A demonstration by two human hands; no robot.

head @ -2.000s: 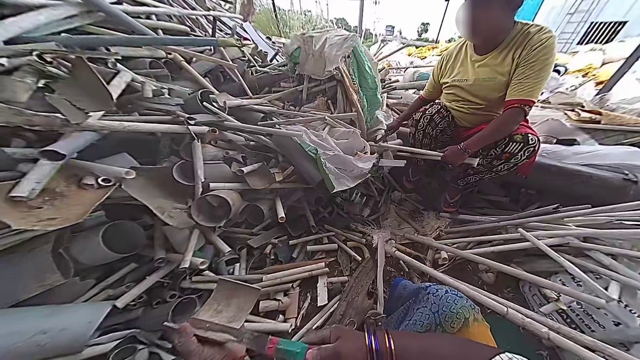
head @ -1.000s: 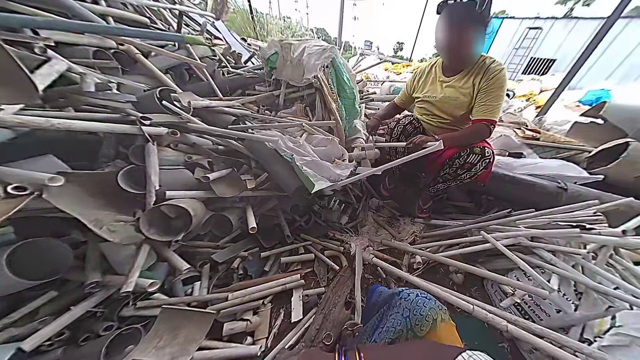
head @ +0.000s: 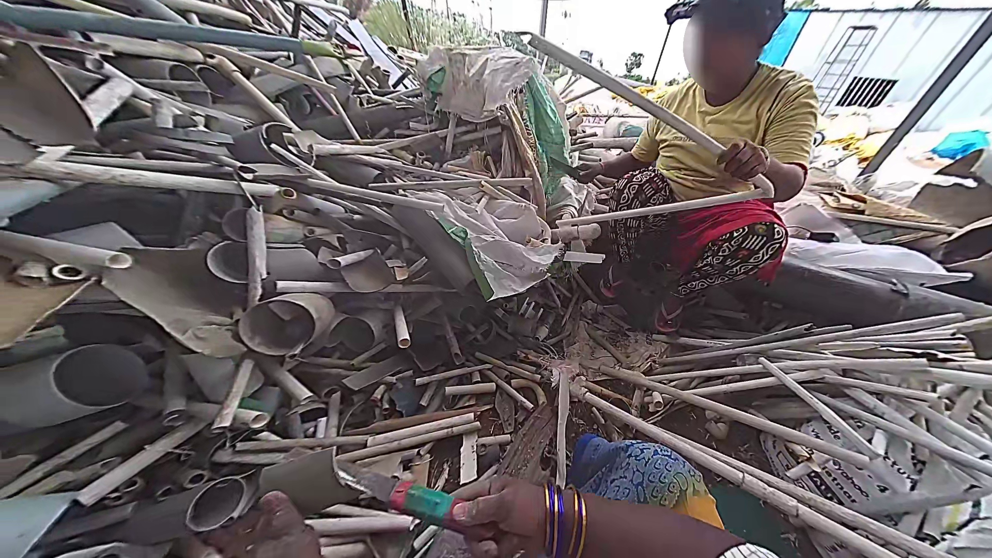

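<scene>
My right hand point(head: 500, 515), with blue and gold bangles at the wrist, comes in from the lower right. It grips the red and green wrapped handle of a knife point(head: 422, 502), whose metal blade points up and left. Left of it, my left hand point(head: 271, 531) is at the bottom edge, partly cut off, close to a curved piece of grey plastic pipe point(head: 306, 477); whether it grips the piece is unclear. Around both hands lie cut pipe pieces. A patterned blue cloth point(head: 643, 473) is beyond my right forearm.
A big heap of grey and white pipes point(head: 287, 322) rises at left and centre. A seated person point(head: 728, 155) holds a bent long pipe point(head: 635, 97) at upper right. Long thin pipes point(head: 736, 418) spread over the right. A torn white and green sack point(head: 496, 240) lies on the heap.
Both my hands and the knife are in fuller view than a second ago, when they were mostly below the frame. The other person has raised a long pipe that now looks bent.
</scene>
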